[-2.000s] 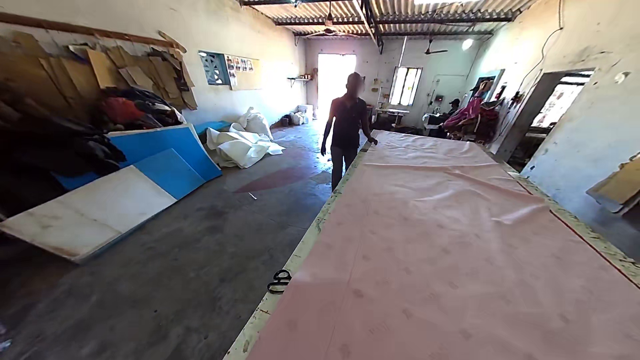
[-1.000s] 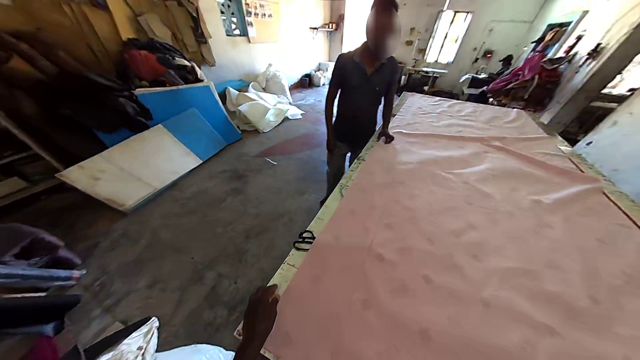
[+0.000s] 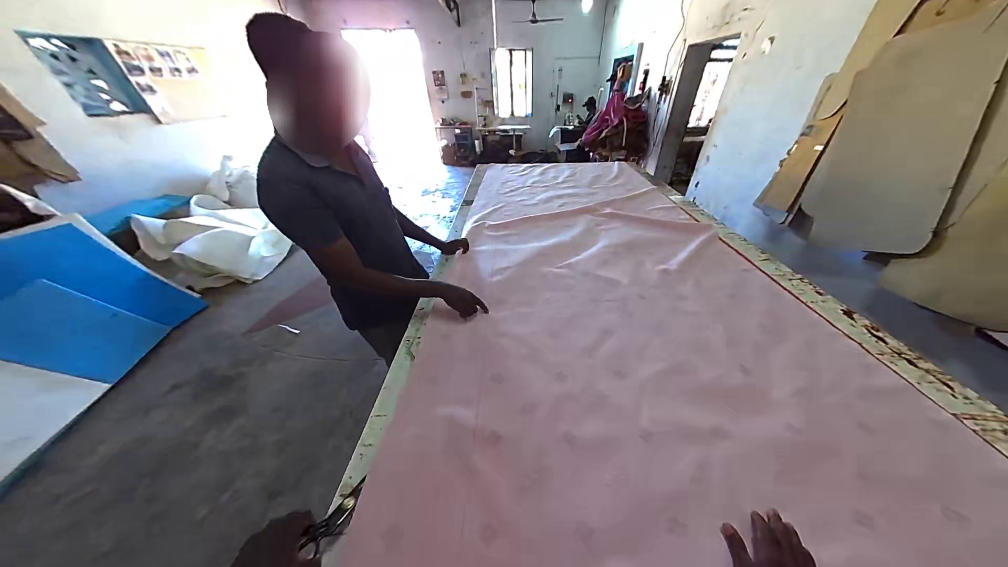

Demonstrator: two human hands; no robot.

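Observation:
Pink fabric (image 3: 598, 378) with faint darker marks lies spread along a long table, with wrinkles toward its far end. At the bottom left, my left hand (image 3: 276, 539) is at the handles of dark scissors (image 3: 339, 516), whose blades point up along the table's left edge; whether its fingers are closed on them cannot be told. My right hand (image 3: 768, 542) rests on the fabric at the bottom right, fingers spread, holding nothing. Across the left edge, a co-worker's hands (image 3: 465, 301) touch the fabric, one with a finger extended.
The co-worker (image 3: 339, 213) stands against the table's left side. Blue and white boards (image 3: 87, 291) and white sheeting (image 3: 220, 240) occupy the floor at left. Large cardboard patterns (image 3: 906, 134) hang on the right wall. The table's painted edge (image 3: 874, 339) runs along the right.
The co-worker has leaned over the table, and both their hands are now at the fabric. My right hand has come into view, and my left is now at the scissors. The view has turned right.

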